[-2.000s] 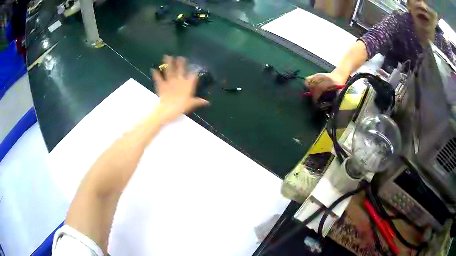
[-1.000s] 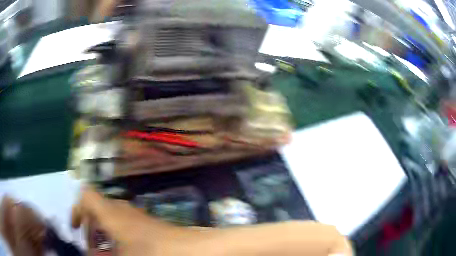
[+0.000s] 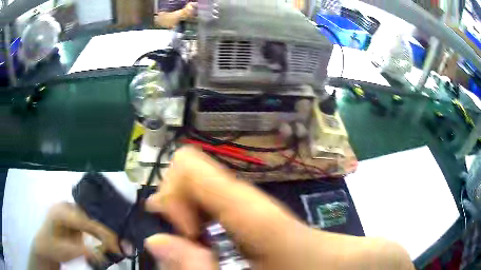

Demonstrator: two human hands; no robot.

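Observation:
My left hand [image 3: 66, 237] is at the lower left, its fingers around a black adapter-like object [image 3: 97, 195] over the white sheet. My right hand [image 3: 211, 200] reaches in from the lower right, in front of the black fixture. Its thumb and fingers close around a dark part [image 3: 150, 224] beside the left hand, blurred; whether it is a cord, a plug or the same object cannot be told. A green contact block [image 3: 333, 212] sits in a clear-edged recess on the fixture. My right hand partly hides the pale sockets [image 3: 224, 245].
Grey instruments [image 3: 253, 121] stand ahead on a worn board [image 3: 306, 163], with red test leads [image 3: 227, 151] before them. A glass bulb [image 3: 147, 92] is at their left, a cream socket block [image 3: 329, 132] at their right. White sheets [image 3: 403, 198] flank the fixture. Another person's arm [image 3: 174, 17] shows behind.
The view has swung right from the belt to the instruments. My left hand, earlier spread over the belt, now holds the black object. My right hand has come into view beside it.

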